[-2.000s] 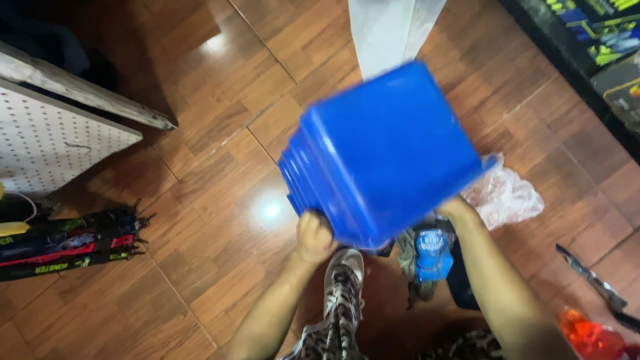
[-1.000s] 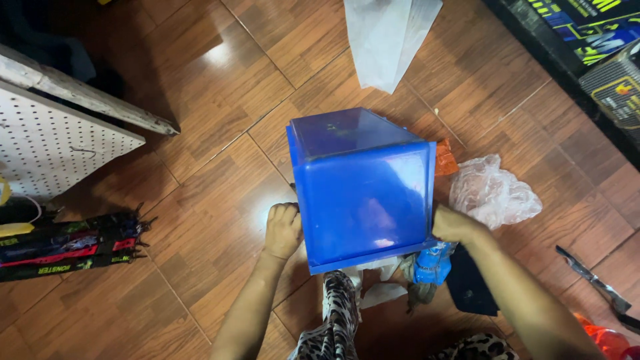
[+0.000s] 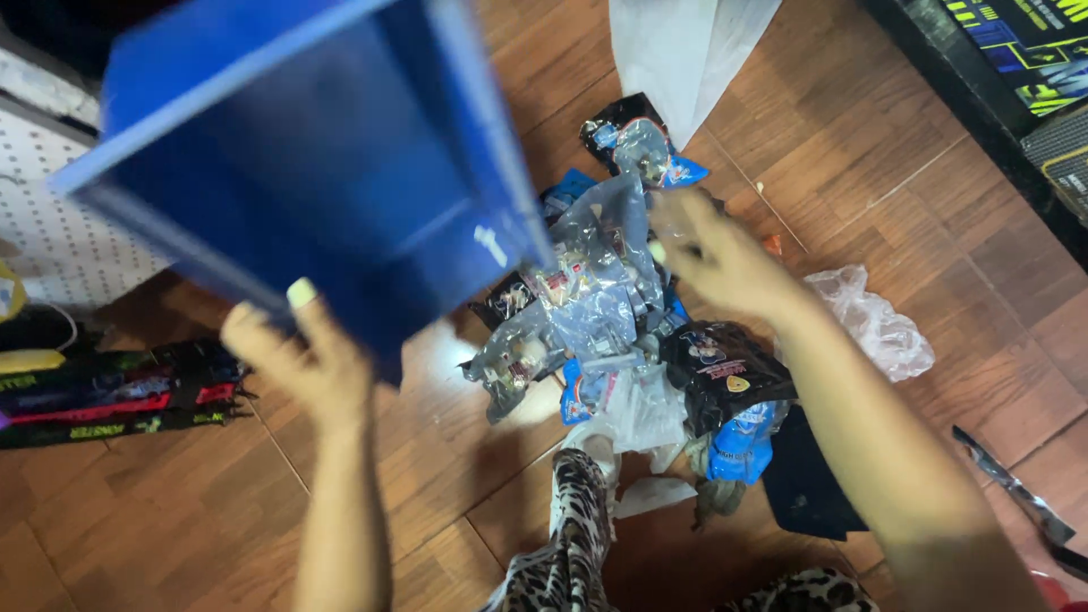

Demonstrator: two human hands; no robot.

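A blue plastic bin (image 3: 340, 153), tilted with its open side facing me, is raised at the upper left. My left hand (image 3: 310, 357) grips its lower rim, the thumb on the near edge. On the floor to the right of the bin lies a loose heap of clear plastic packets (image 3: 595, 297), black printed bags (image 3: 727, 365) and blue printed packets (image 3: 744, 442). My right hand (image 3: 714, 246) is above the heap's right side, blurred, fingers spread, with nothing visible in it.
Crumpled clear plastic (image 3: 875, 323) lies right of the heap, with a dark flat piece (image 3: 807, 476) below. White sheets (image 3: 688, 51) are at the top. A white perforated panel (image 3: 68, 212) and black packs (image 3: 110, 391) stand left; a black shelf edge (image 3: 960, 102) runs along the upper right.
The blue bin, earlier held upside down in both hands over the floor, has moved up and left in my left hand. My right hand has let go of it, and the heap of packets shows.
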